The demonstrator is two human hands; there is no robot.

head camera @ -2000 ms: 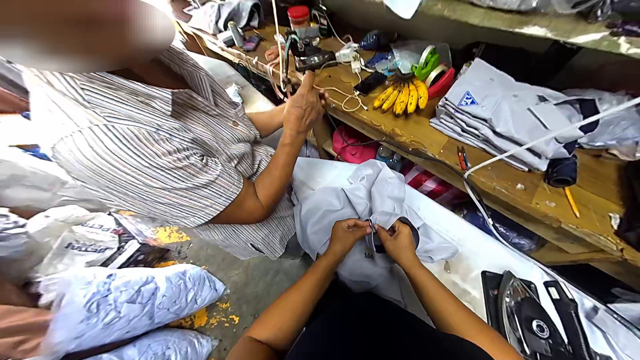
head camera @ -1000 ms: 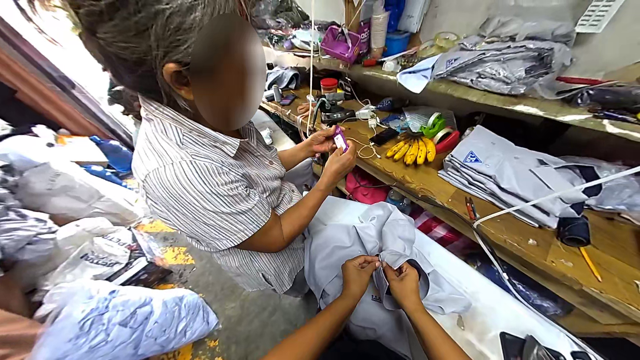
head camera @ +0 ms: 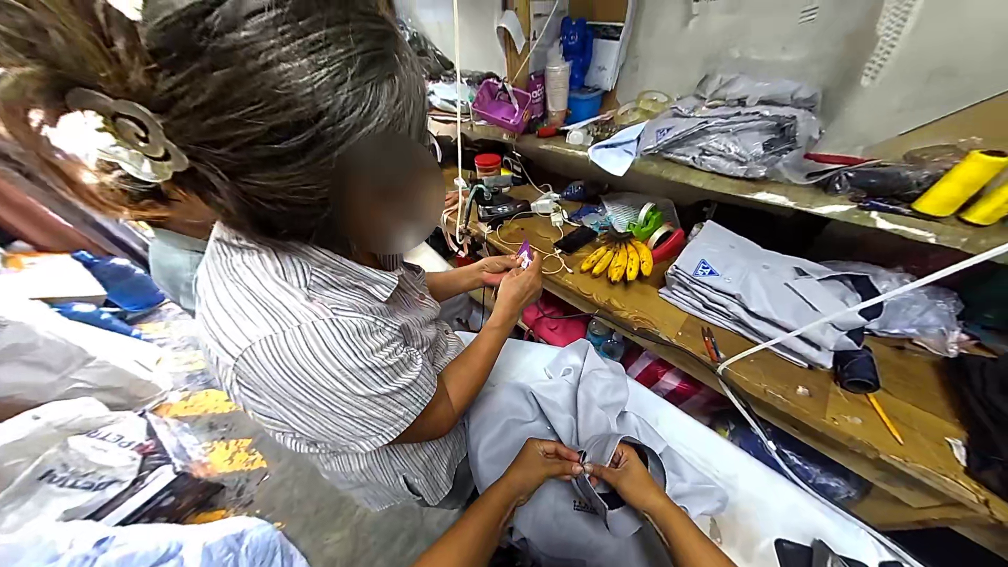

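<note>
A light grey shirt [head camera: 551, 402] with a dark-lined collar lies bunched over the white table [head camera: 756, 504] in front of me. My left hand [head camera: 547, 465] pinches the edge of its collar or front band between thumb and fingers. Close beside it, my right hand [head camera: 626, 472] holds the same edge, with part of the collar looped around the fingers. The two sets of fingertips nearly touch. Dark lettering shows on the cloth just below them. Whether a button or thread sits between the fingertips is too small to tell.
A person in a striped shirt [head camera: 315, 346] stands close on my left, holding a small purple and white item [head camera: 525, 253]. The wooden shelf [head camera: 764, 386] bears bananas [head camera: 618, 258], folded grey shirts [head camera: 756, 283] and a pencil [head camera: 885, 419]. A white cord [head camera: 850, 315] crosses at right. Filled bags [head camera: 71, 465] lie lower left.
My view has swung up and left. The other person's hands came to hold the small purple and white item between the first two frames. My hands stay together on the shirt's edge.
</note>
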